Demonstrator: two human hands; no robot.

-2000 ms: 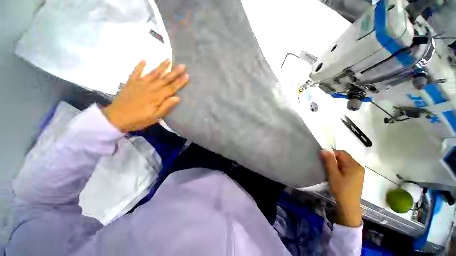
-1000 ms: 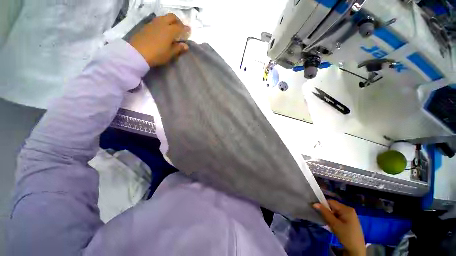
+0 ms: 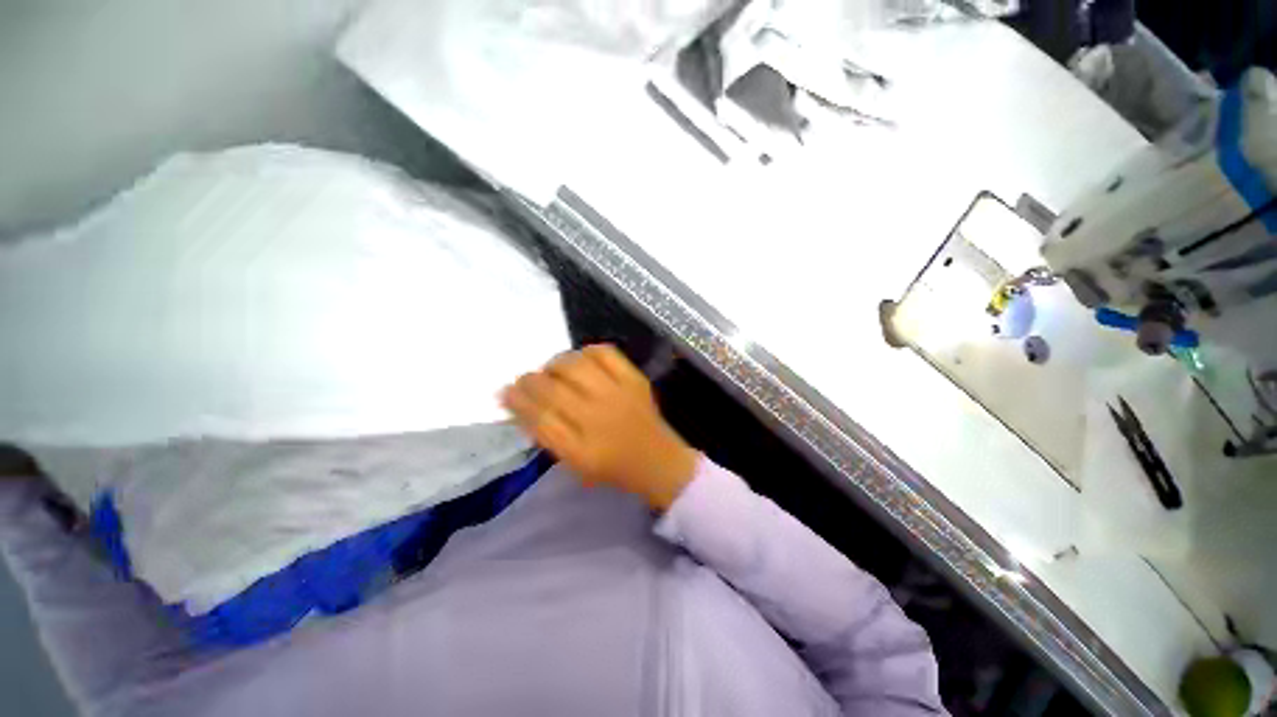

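Observation:
A large white fabric piece [image 3: 308, 308] spreads left of the table, over a pale grey-white piece or pile [image 3: 252, 511] in a blue crate or lining [image 3: 322, 574]. My right hand [image 3: 595, 420] pinches the white piece at its right edge, near my lap. My left hand [image 3: 17, 462] is a small dark part at the left frame edge, by the fabric's left end; its fingers are hidden. No grey face shows on the white piece.
The white table [image 3: 784, 252] carries a measuring tape [image 3: 840, 462] along its front edge. Crumpled white and grey pieces [image 3: 763, 98] lie at the back. Sewing machine head [image 3: 1190, 210], black snips [image 3: 1146, 455] and green fruit [image 3: 1216, 686] are at the right.
The grey-faced piece is off the table front, and a white fabric surface now lies at the left. My right hand has moved left with the fabric; my left hand has moved to the left edge.

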